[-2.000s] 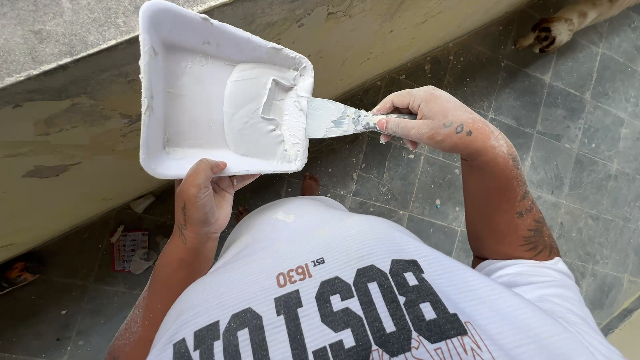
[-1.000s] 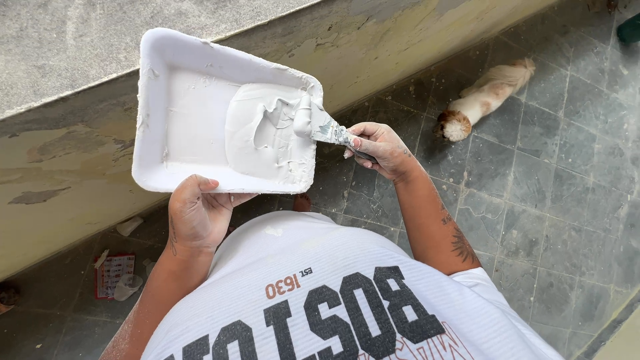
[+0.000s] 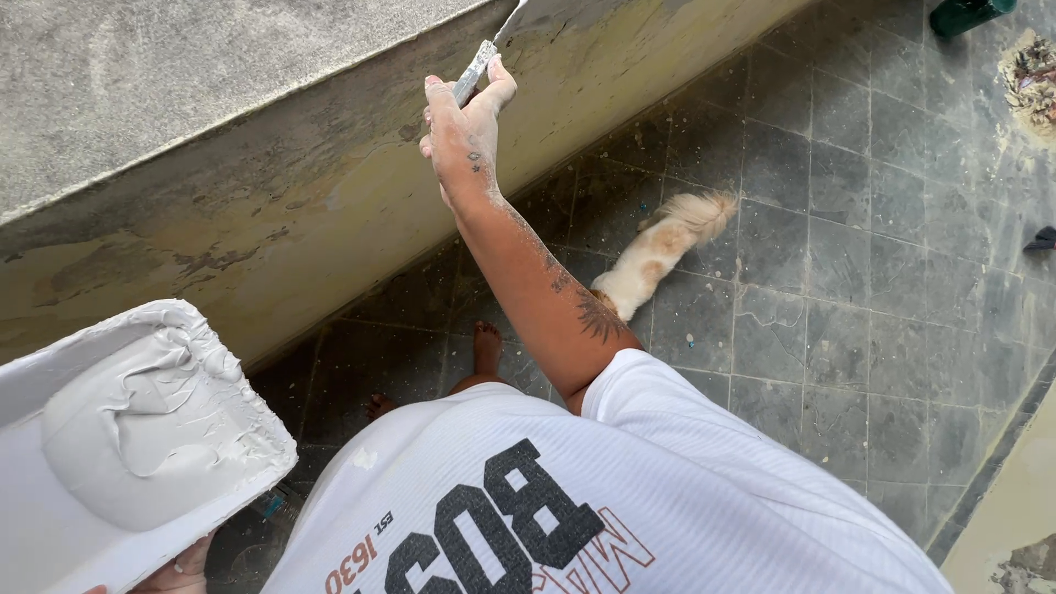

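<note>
My right hand [image 3: 466, 124], dusted with white, grips the handle of a putty knife [image 3: 476, 73] near the top centre, beside the edge of a low wall. The knife's blade is seen nearly edge-on, and white material shows at its far end. At the lower left, my left hand [image 3: 183, 569] holds a white plastic tray [image 3: 33, 470] from beneath; most of that hand is hidden under it. Smooth white putty [image 3: 157, 437] lies in the tray, heaped toward its right end and smeared over the rim.
The low wall [image 3: 346, 190] has peeling, stained paint and a rough grey top [image 3: 165, 74]. A white and tan dog [image 3: 656, 256] is on the grey tile floor [image 3: 767, 330] beside my right arm. A dark green container [image 3: 969, 15] stands at the upper right. My bare foot [image 3: 487, 346] shows below.
My right hand has moved the putty knife from the tray up to the wall. The tray sits lower left in view. The view has shifted, and the dog is in a different pose.
</note>
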